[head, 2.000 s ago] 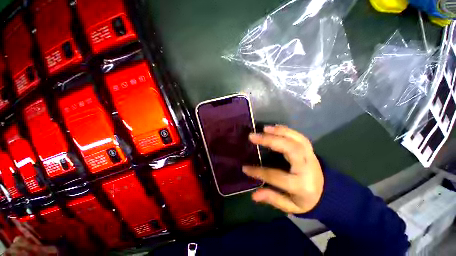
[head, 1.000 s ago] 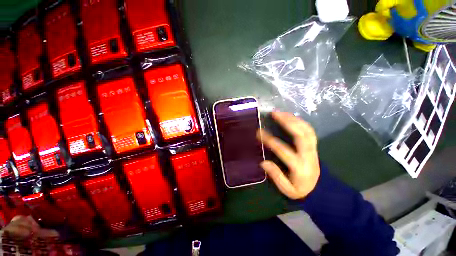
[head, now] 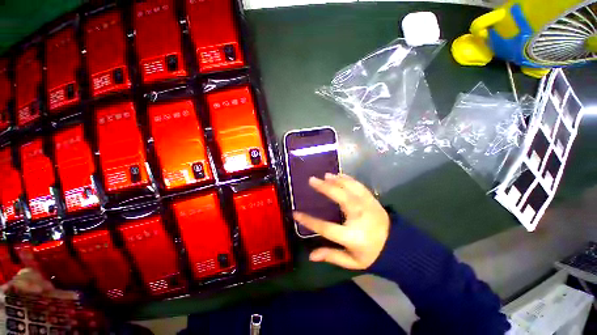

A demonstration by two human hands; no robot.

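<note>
A smartphone (head: 314, 170) with a dark screen and pale rim lies flat on the green bench beside the black tray. My right hand (head: 347, 222) is over its lower part, fingers spread, holding nothing; whether the fingertips touch the screen I cannot tell. My left hand (head: 33, 284) is at the lower left edge, dim and partly cut off, on a gridded sheet (head: 26, 317) of small dark cells. The black tray (head: 157, 91) holds rows of red covers (head: 235, 134), each with white print and a small dark oblong near one end.
Crumpled clear bags (head: 393, 98) lie right of the phone. A white rounded object (head: 420, 29) is above them. A white frame sheet with dark squares (head: 540, 154) lies at the right, below a yellow and blue fan (head: 517, 33). A white box (head: 550, 311) is at lower right.
The view has shifted, so more of the tray and fan shows. My right hand has moved left from beside the phone to over its lower part. The phone stays on the bench.
</note>
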